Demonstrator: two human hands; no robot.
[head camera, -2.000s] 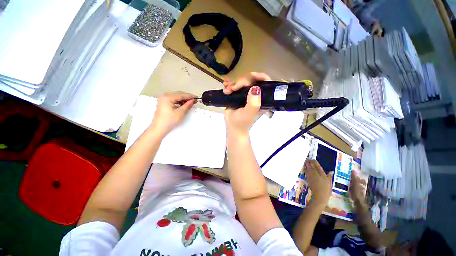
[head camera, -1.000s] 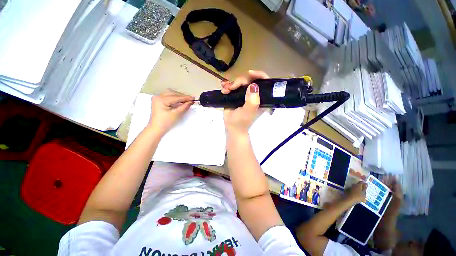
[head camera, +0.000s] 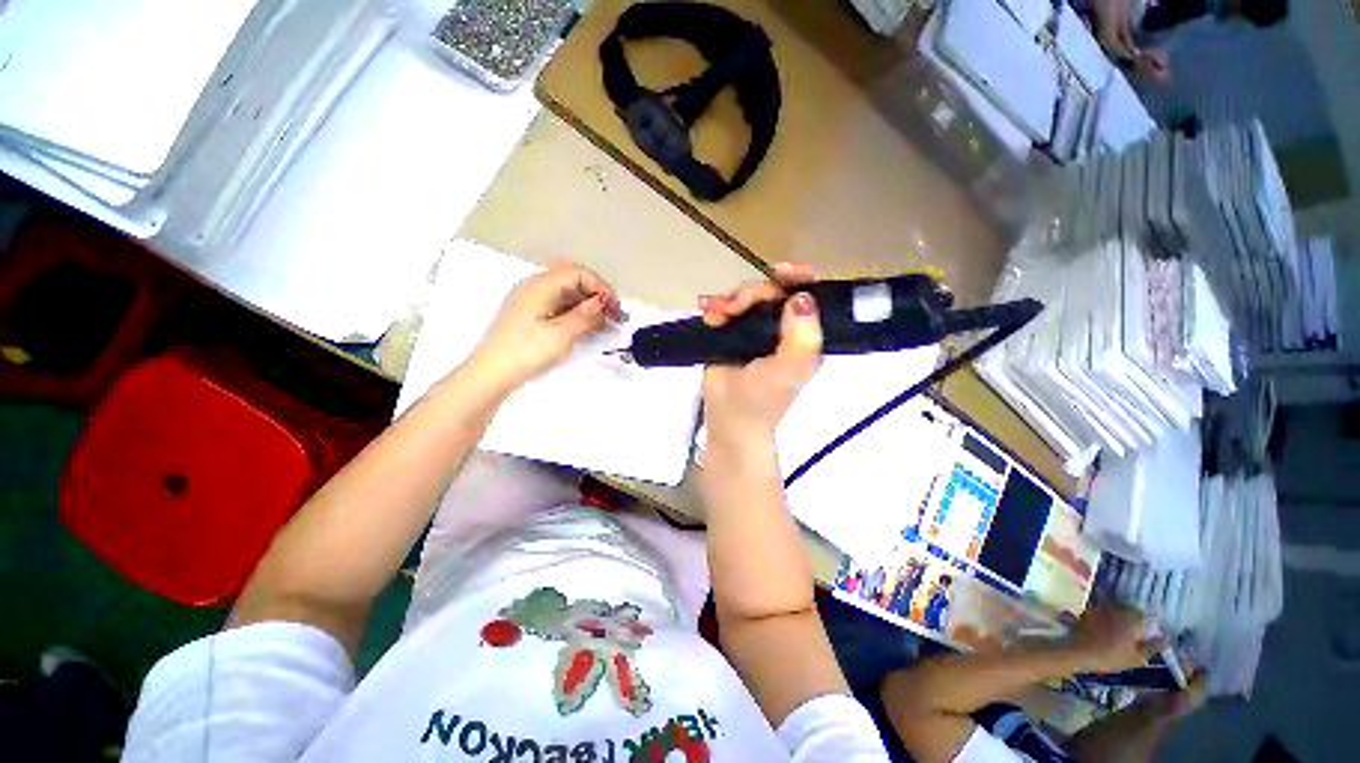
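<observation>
My right hand (head camera: 768, 350) is closed around a black electric screwdriver (head camera: 880, 310), held level above the boards with its thin bit pointing left. My left hand (head camera: 552, 321) is just left of the bit, with thumb and fingers pinched together. Whether a tiny piece is between the fingertips cannot be told. The bit and the left fingertips are apart. A flat white board (head camera: 574, 425) lies below both hands. Another white board (head camera: 858, 447) lies to its right, crossed by the black cord (head camera: 910, 391).
A clear box of small metallic parts (head camera: 507, 38) is upper left, beside white board stacks (head camera: 134, 75). A black head strap (head camera: 664, 134) lies on cardboard (head camera: 835, 164). White stacks (head camera: 1104, 343) stand right, printed panels (head camera: 970, 514) lower right. A coworker's arm (head camera: 984, 678) and red stool (head camera: 187, 477) show.
My left fingertips have come away from the bit, up and to the right. The screwdriver has shifted slightly right and down, with its bit tilted down. The coworker's panel has moved lower right.
</observation>
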